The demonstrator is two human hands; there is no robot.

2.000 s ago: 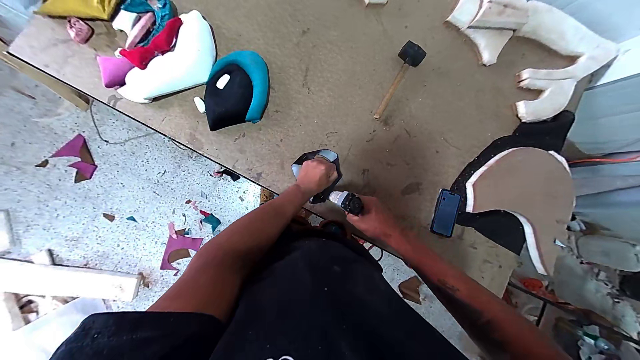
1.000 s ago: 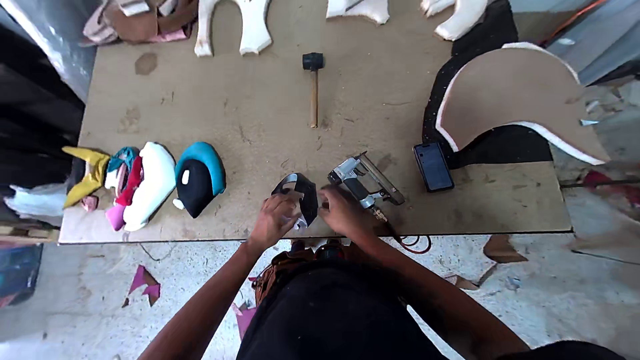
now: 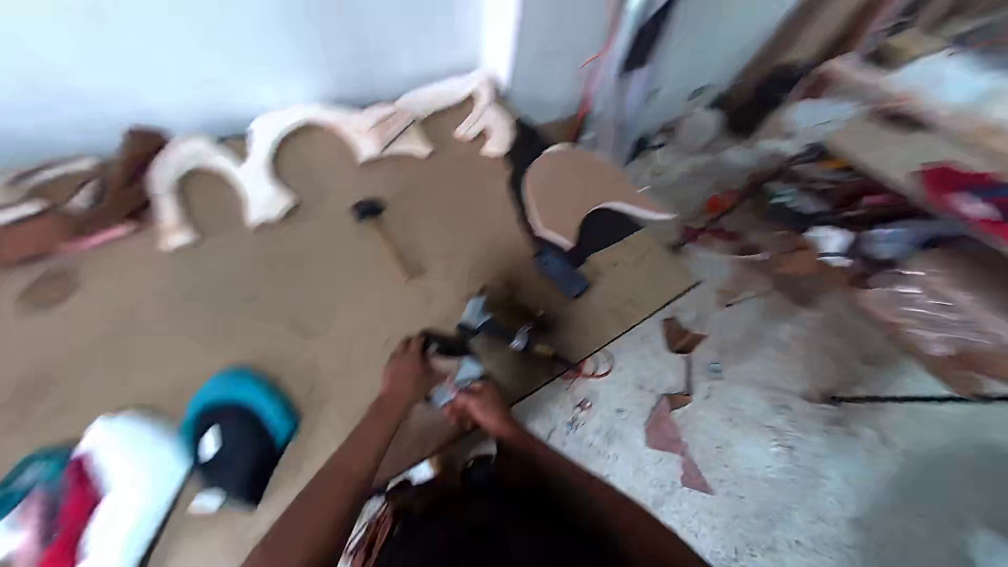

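Observation:
Near the front edge of the brown-covered worktable, my left hand grips the left side of a small black and grey piece. My right hand holds its lower, light grey part. Blur hides its exact shape and my fingertips. Just beyond and to the right lies a pneumatic staple gun, touched by neither hand. A mallet with a black head and wooden handle rests farther back. To the left is a teal and black padded piece.
White foam-edged curved pieces line the back by the wall. A phone lies beside a large curved panel at the right. White, red and teal pieces are at front left. Scraps litter the floor; more material is piled at far right.
The view has swung strongly to the right. Two seconds ago my right hand held the staple gun; one second ago it lay on the table. Both hands remain at the small piece since then.

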